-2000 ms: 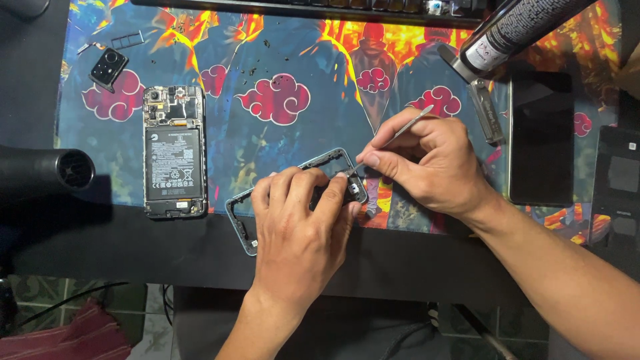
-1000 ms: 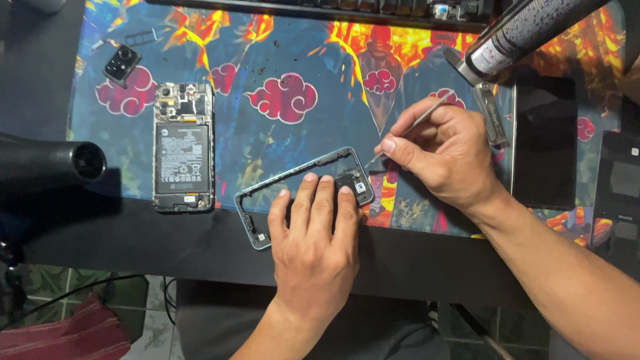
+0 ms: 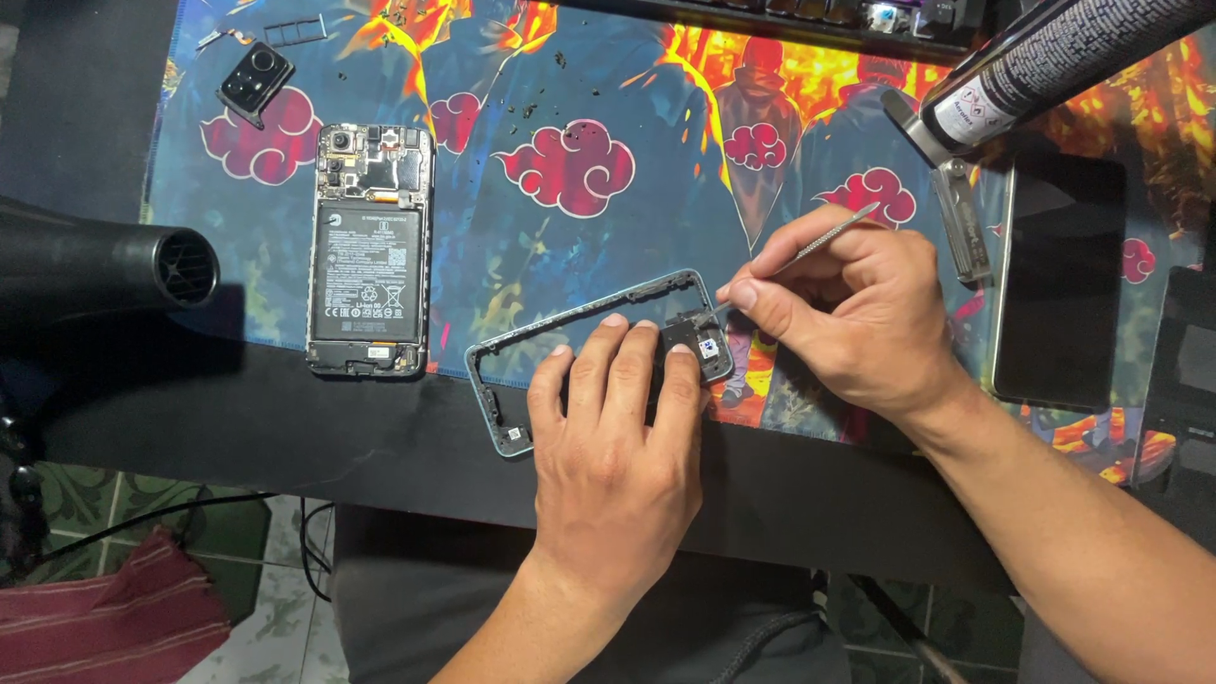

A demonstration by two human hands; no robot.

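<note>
My left hand (image 3: 622, 446) lies with its fingers spread over a smartphone's mid-frame (image 3: 594, 311), pressing it on the mat's front edge. In my right hand (image 3: 845, 318) is a thin metal pick with a knurled handle (image 3: 826, 242); its tip meets the frame's upper right corner area, beside a black plate with a small white label. What lies under my left palm is hidden. Left of the frame is an opened phone body (image 3: 370, 252), its battery and circuit board exposed. Farther up left are a camera cover (image 3: 255, 84) and a SIM tray (image 3: 295, 31).
A black hair dryer (image 3: 104, 256) points in from the left. At the right, a spray can (image 3: 1045, 76) lies slanted near a folding metal tool (image 3: 961, 218) and a dark-screened phone (image 3: 1059, 280). A keyboard (image 3: 836, 19) borders the mat's far edge. Small dark crumbs dot the mat.
Two seconds ago my left fingers were near the frame's upper right part; they now rest lower, over its middle. The pick has stayed in my right hand.
</note>
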